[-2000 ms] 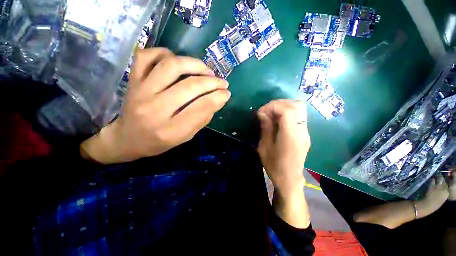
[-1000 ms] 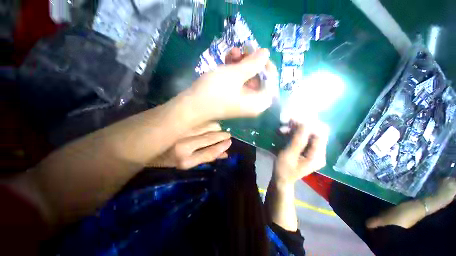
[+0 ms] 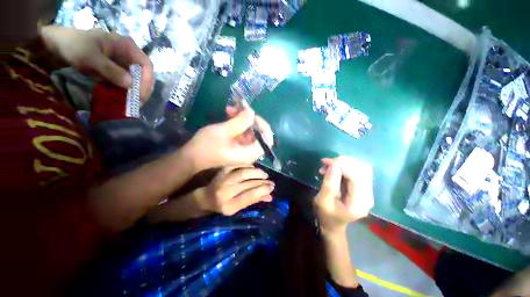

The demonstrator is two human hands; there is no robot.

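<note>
My left hand (image 3: 239, 189) rests, relaxed and seemingly empty, below the green bench's near edge. My right hand (image 3: 344, 191) is at the edge, thumb and finger pinched; whether they hold a tiny part I cannot tell. A hand of a person in red (image 3: 229, 139) reaches in above my left hand with dark tweezers (image 3: 265, 143), tip near the edge. Blue-white circuit boards lie beyond: one group (image 3: 255, 72), partly washed out by glare, and a joined-looking row (image 3: 323, 87) to its right.
The person's other hand (image 3: 110, 58) holds a white perforated strip (image 3: 134, 91) at the left. A shiny bag of boards (image 3: 168, 29) lies at the upper left, another bag (image 3: 479, 168) at the right. A thin loop (image 3: 380, 62) lies beyond the boards. A yellow floor line shows below.
My left hand has dropped from over the bench to below its edge. The person in red has reached in from the left; tweezers and strip now show. The view has shifted.
</note>
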